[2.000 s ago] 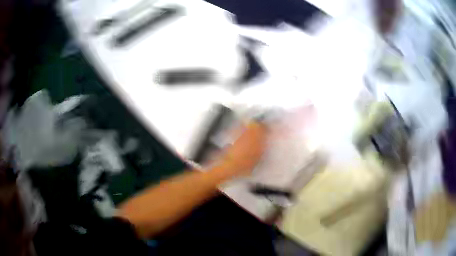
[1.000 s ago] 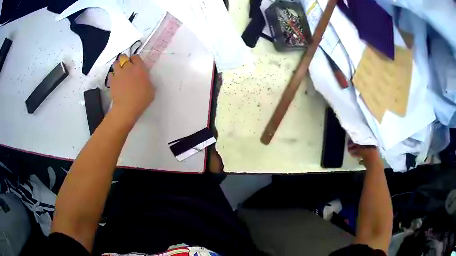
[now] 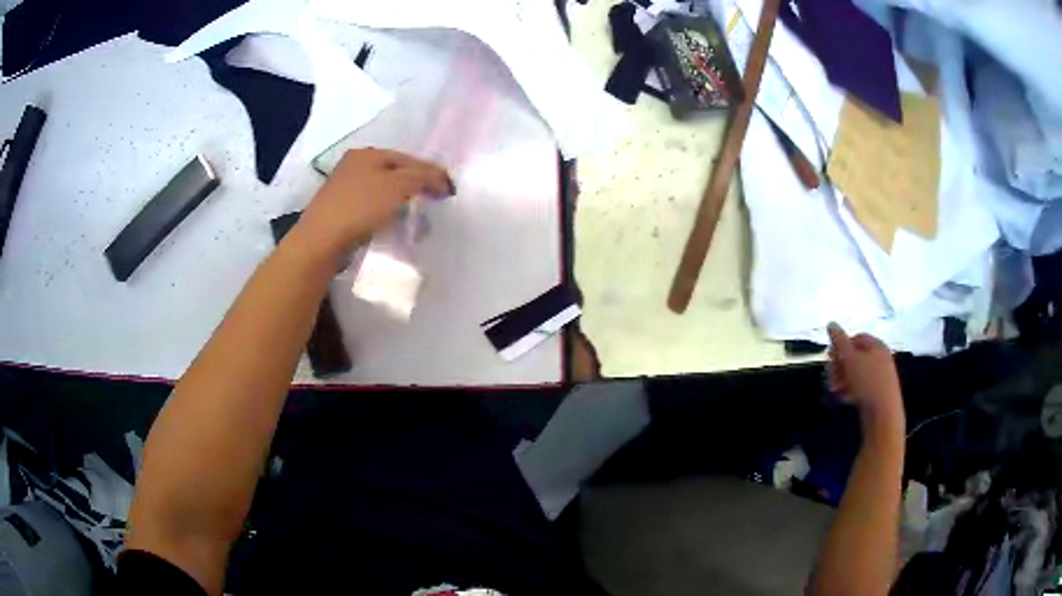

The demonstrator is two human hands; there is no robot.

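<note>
My left hand (image 3: 379,198) is at the clear pattern ruler (image 3: 390,285), with fingers and thumb closed on its middle. The ruler has a pink grid, is blurred and shines at its near end. A dark weight (image 3: 327,338) lies partly hidden under my left forearm. A white paper pattern (image 3: 349,99) and a dark navy piece (image 3: 274,116) lie beyond the hand. My right hand (image 3: 864,370) is at the near edge of the white pile (image 3: 815,279), its fingers bent; whether it grips the layer is unclear.
A grey-black weight (image 3: 163,219) and a long black weight (image 3: 18,169) lie at left. A navy and white strip (image 3: 532,324) lies near the table's front. A wooden stick (image 3: 724,169), a small-tools box (image 3: 693,64) and tan card (image 3: 891,163) are on the side surface.
The ruler now shows on the near side of my left hand, whose fingers have shifted. The white layer by my right hand now covers nearly all of the black flat object. The view has shifted slightly.
</note>
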